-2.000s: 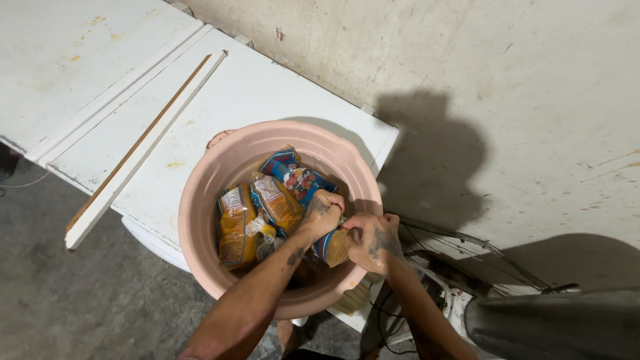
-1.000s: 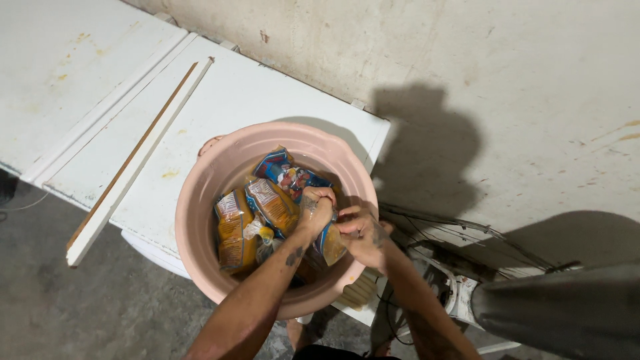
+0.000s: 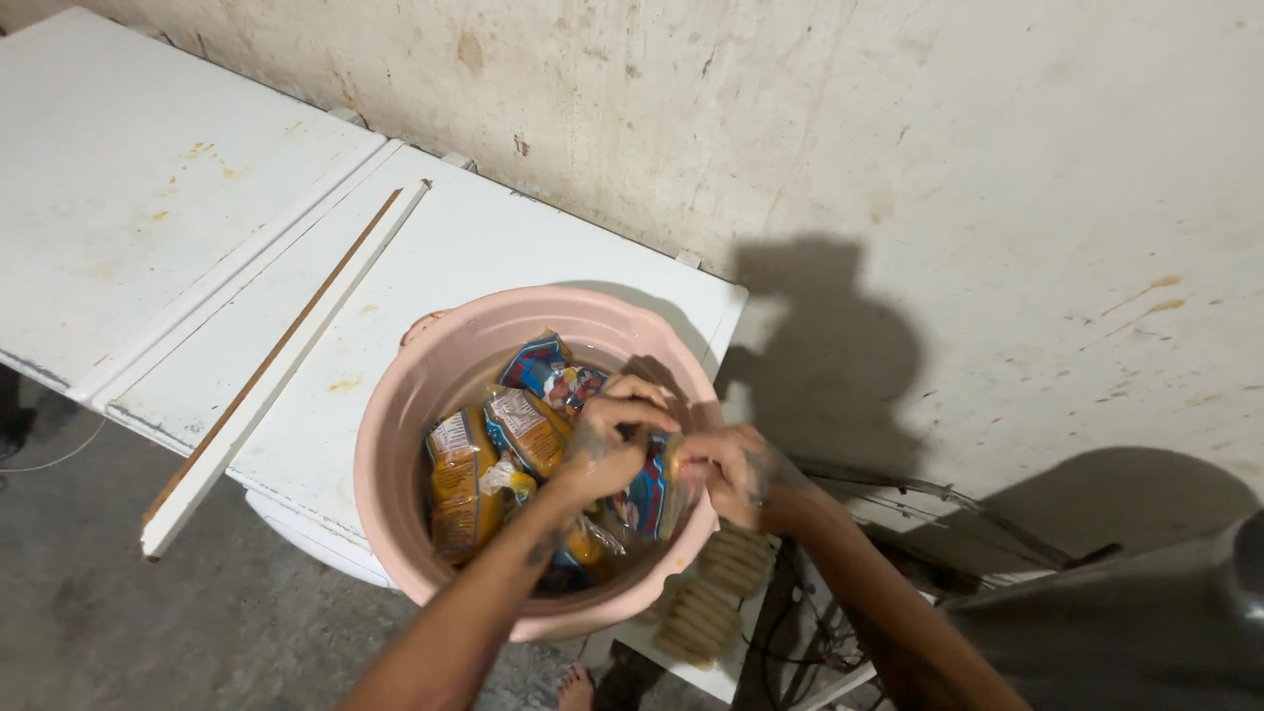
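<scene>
A pink plastic tub stands on a white surface, with liquid and several printed plastic packets inside. Two orange-brown packets lie at its left, and a blue and red packet is at the back. My left hand is over the tub's right half, its fingers curled at the top of another blue and red packet. At the right rim, my right hand has its fingertips at that packet's right edge; it is blurred. The fingers partly cover the packet's top.
A long white and brown strip lies across the white surface left of the tub. Ridged beige items sit below the tub's right rim. Cables and a dark cylindrical object are at the right, by the wall.
Both hands stay at the tub's right side. My right hand's fingers have shifted on the packet, and more of its blue and red print shows between the hands.
</scene>
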